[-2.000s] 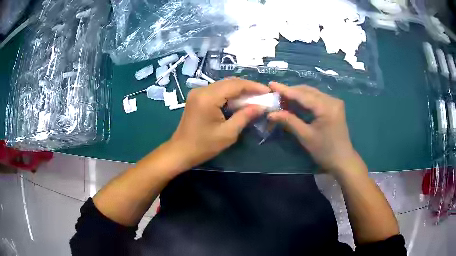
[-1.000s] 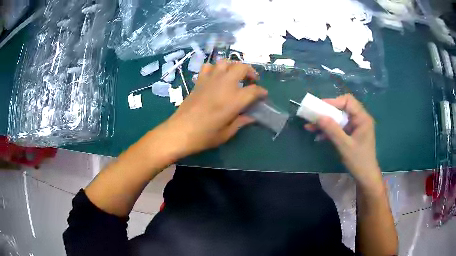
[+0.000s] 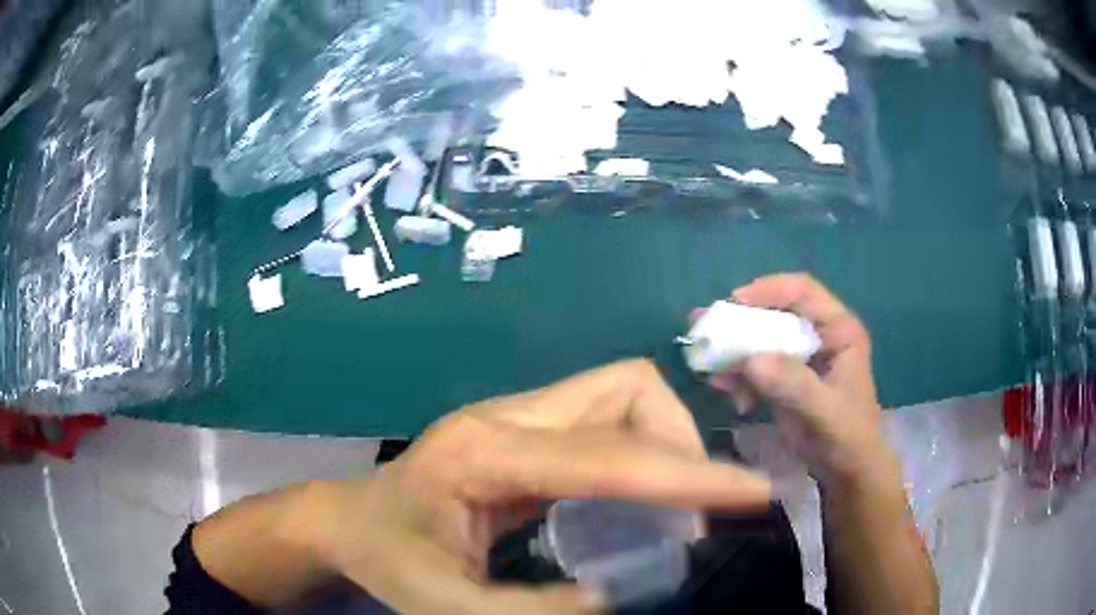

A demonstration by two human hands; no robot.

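My right hand holds a white housing over the green bench, with a thin pin showing at its left end. My left hand is blurred and close to the camera, beyond the front edge of the bench. A clear cover lies between its thumb and fingers and looks gripped there; the contact is not sharp. Stick inserts with small white blocks and several translucent caps lie loose at centre left. A small white piece lies to their right.
A large pile of bright white inserts lies at the back in a clear tray. A stick-part blister tray stands left, with a crinkled poly bag beside it. A tray of white units is at right. Red stools show below the bench.
My left hand has moved down and towards me with the clear cover, away from the housing. My right hand still holds the housing, now slightly lower. The bench view has shifted.
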